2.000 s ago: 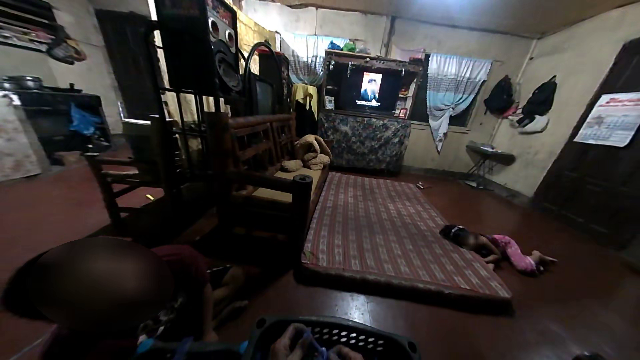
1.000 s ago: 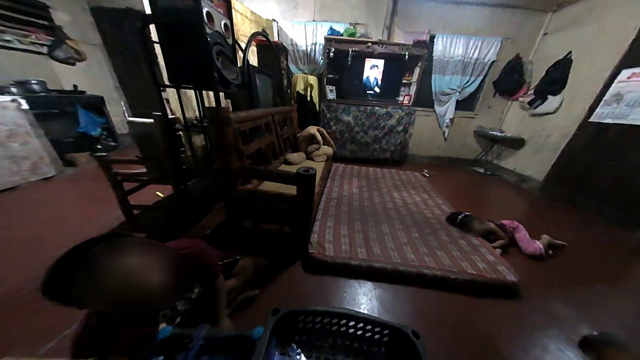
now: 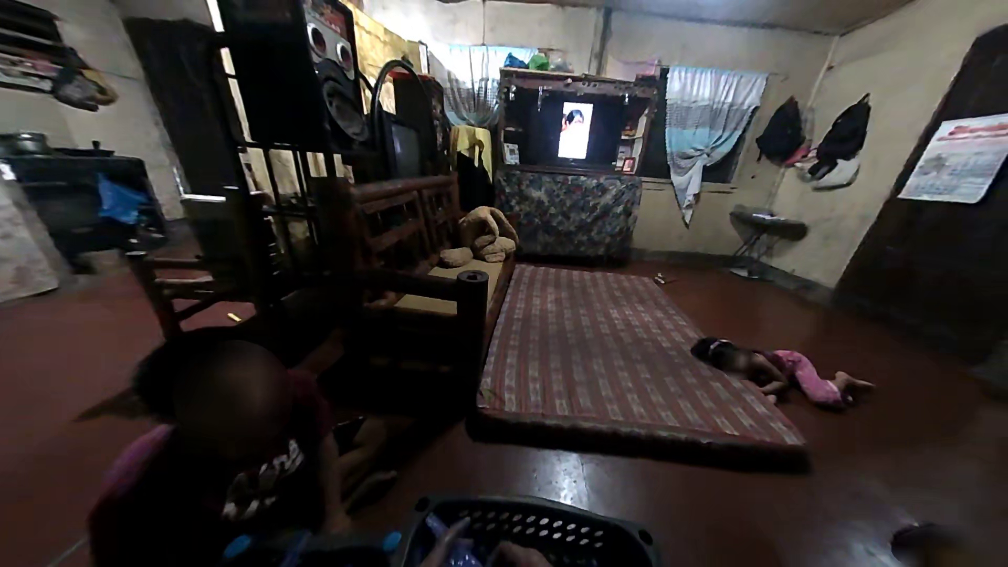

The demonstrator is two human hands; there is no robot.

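Note:
A dark plastic laundry basket point(image 3: 543, 516) with oval holes stands at the bottom centre of the head view, cut off by the lower edge. My left hand point(image 3: 446, 545) is at its left part, fingers against a bluish-purple item point(image 3: 465, 551) that may be cloth or plastic. My right hand point(image 3: 520, 554) is low in the basket to the right of that item, mostly cut off; its grip is hidden. Just left of the basket are dark items with blue parts point(image 3: 392, 541).
A person point(image 3: 268, 465) sits on the floor at left. A striped mattress point(image 3: 598, 354) lies ahead, with another person point(image 3: 811, 378) lying at its right edge. A wooden bench point(image 3: 472, 307) borders the mattress. A dark blurred shape point(image 3: 925, 542) is at bottom right.
My hands, out of sight one second ago, show in the basket again. The seated person's head has moved to the right. The television picture has changed.

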